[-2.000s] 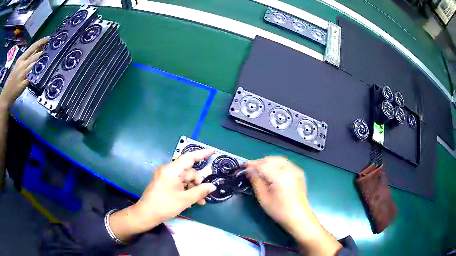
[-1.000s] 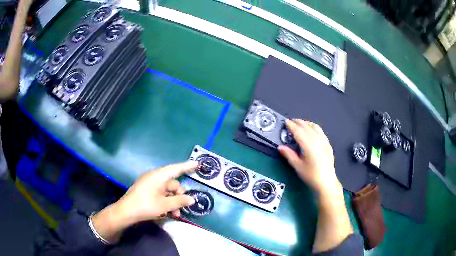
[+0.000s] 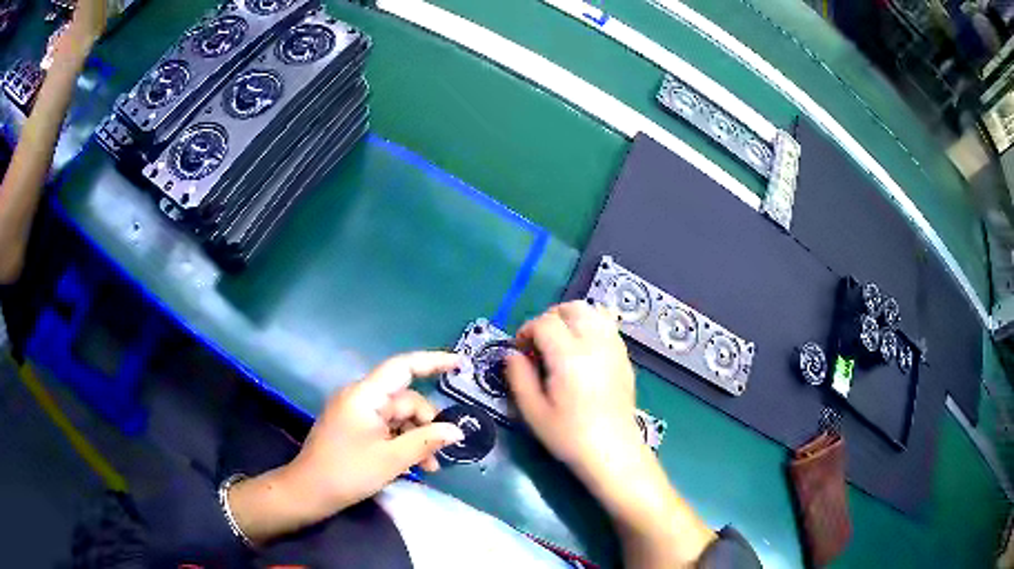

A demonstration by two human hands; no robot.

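A three-circle plate (image 3: 460,381) lies on the green bench before me, dark ring showing at its left end. My right hand (image 3: 580,389) covers its middle, fingers curled down onto it; whether they hold anything is hidden. My left hand (image 3: 373,436) holds a black disc (image 3: 473,436) between thumb and fingers at the plate's near-left edge; whether it is one disc or several I cannot tell. Another plate (image 3: 654,329) with three paler silvery circles lies on the black mat (image 3: 701,239), just beyond my right hand.
Tall dark plate stacks (image 3: 300,139) stand at the left, beside another person's arm (image 3: 39,156). At right are a black tray (image 3: 884,419), several round ringed parts (image 3: 812,362) and a brown pouch (image 3: 819,500). More silvery plates (image 3: 712,122) lie at the far rail.
My right hand has moved from the plate on the mat back to the plate before me. My left hand still holds black disc material. The view has shifted slightly.
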